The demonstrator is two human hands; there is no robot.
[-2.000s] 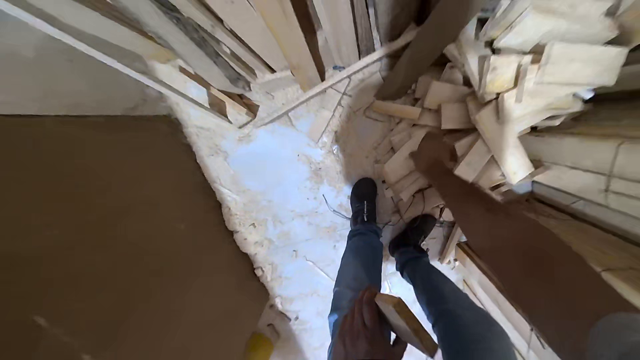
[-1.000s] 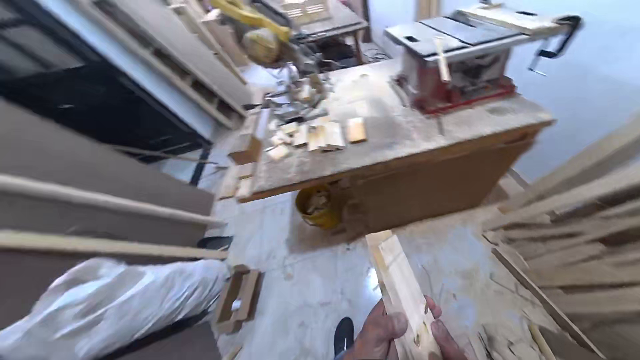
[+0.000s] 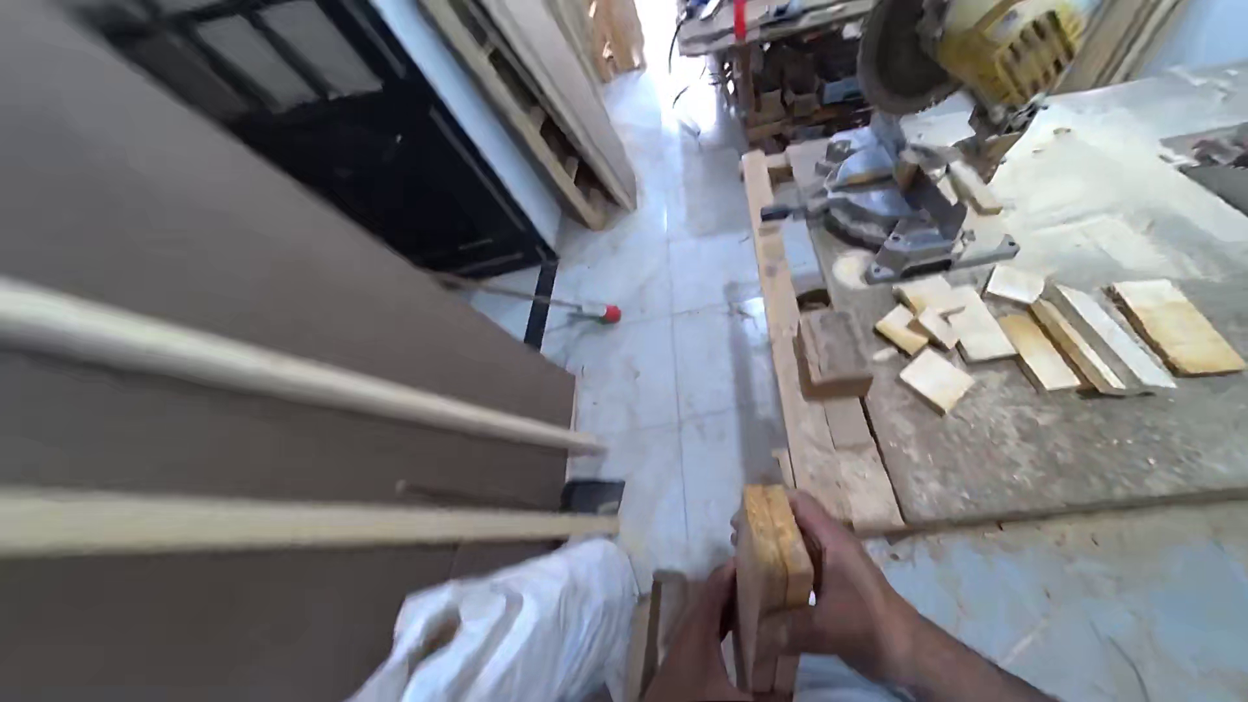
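Note:
Two wooden boards (image 3: 772, 561), pressed face to face with their ends up, are held between my hands at the bottom centre. My left hand (image 3: 704, 634) grips their left side, and my right hand (image 3: 846, 595) wraps around their right side near the upper end. Beyond them, on the workbench (image 3: 985, 439), lie several short wood offcuts (image 3: 960, 327). A miter saw (image 3: 907, 205) with a yellow motor housing stands past the offcuts, its round blade raised.
Large panels (image 3: 292, 419) with two long wooden strips (image 3: 292, 522) stand at the left. White plastic sheeting (image 3: 526, 624) bulges at the lower left. A tiled floor (image 3: 629, 380) runs between panels and bench. A wood block (image 3: 834, 356) sits at the bench's left edge.
The view has swung from the wood pile to the workbench and miter saw. Two seconds ago my right hand was at the pile while my left held one board; now both hands hold boards together.

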